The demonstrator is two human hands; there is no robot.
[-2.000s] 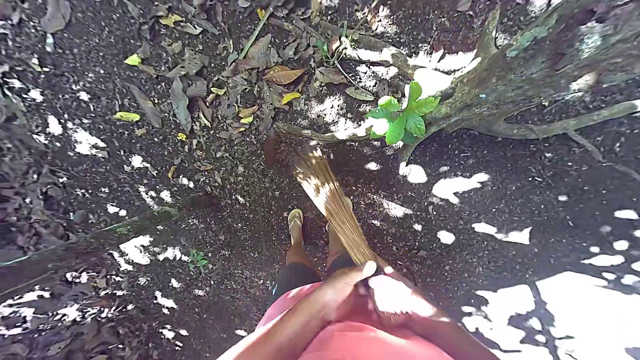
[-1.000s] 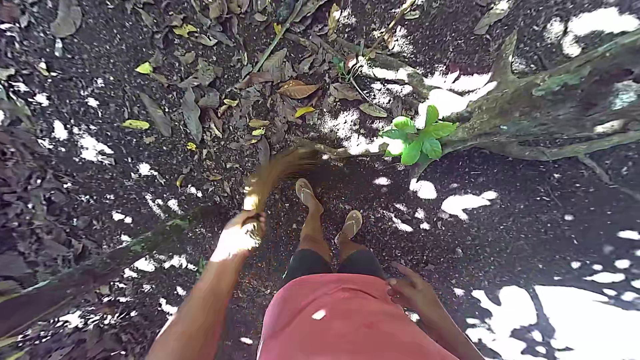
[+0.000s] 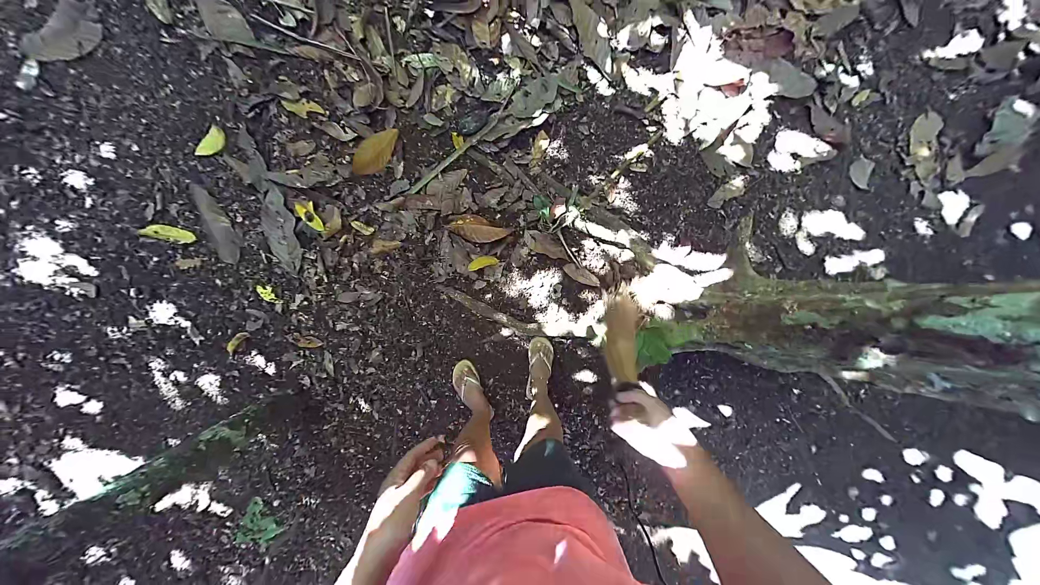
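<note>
My right hand [image 3: 646, 418] is closed around the bound end of a hand broom of thin brown bristles [image 3: 621, 337]. The bristles point away from me, beside a tree root, and partly cover a green leafy plant [image 3: 652, 345]. Their far tips are blurred, so contact with the ground cannot be told. My left hand [image 3: 418, 467] hangs near my left thigh, its fingers loosely curled, and nothing shows in it. Dry brown and yellow leaves [image 3: 475, 229] lie on the dark soil beyond my feet.
A thick tree root or trunk [image 3: 853, 325] runs off to the right. A mossy root [image 3: 187, 451] crosses the lower left. My sandalled feet [image 3: 540, 353] stand between them. A thin stick [image 3: 455, 154] lies among the leaf litter, and a small green plant [image 3: 258, 522] grows at lower left.
Two seconds ago both hands were at the broom. One second ago my left hand held it out to the left; now my right hand holds it on the right, and my left hand is off it.
</note>
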